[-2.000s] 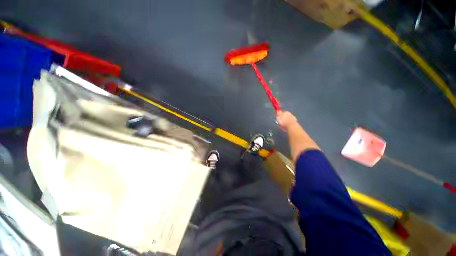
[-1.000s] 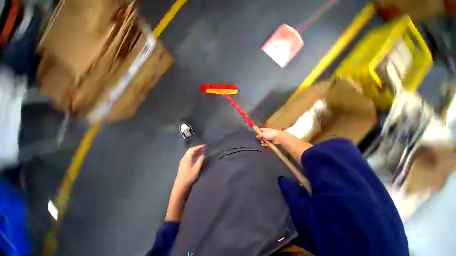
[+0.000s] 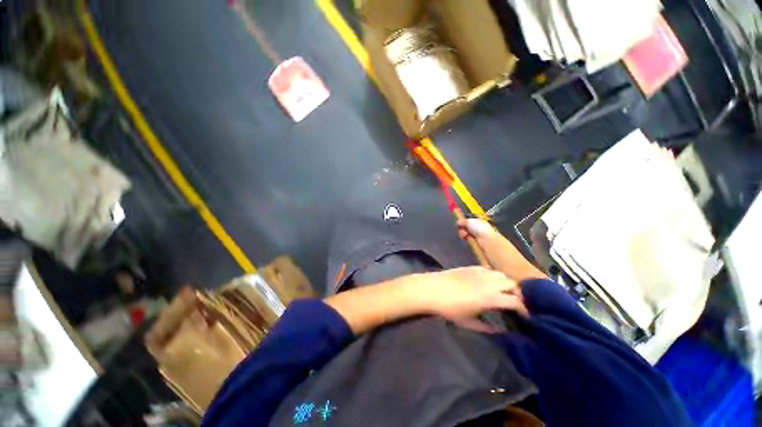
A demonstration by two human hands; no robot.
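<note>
The broom [image 3: 436, 164] has its red and orange head on the grey floor beside the yellow line, close to an open carton's corner. My right hand [image 3: 476, 228] is shut on its wooden handle just behind the red sleeve. My left hand [image 3: 476, 293] reaches across my body over the handle's upper part; whether it grips the handle is hidden. Small debris [image 3: 388, 175] lies on the floor left of the broom head. The pale pink dustpan [image 3: 299, 88] lies farther forward, its stick pointing away to the upper left.
The open carton [image 3: 489, 42] holds a pale bundle. Pale sheets [image 3: 639, 233] are piled at right, above a blue crate [image 3: 710, 384]. A carton of brown cardboard [image 3: 205, 342] stands at lower left. More pale sheets [image 3: 63, 179] are at left.
The view has turned, bringing the open carton and right-hand pile into sight. The broom head is now at the carton's corner. My left hand has moved across my body to the handle.
</note>
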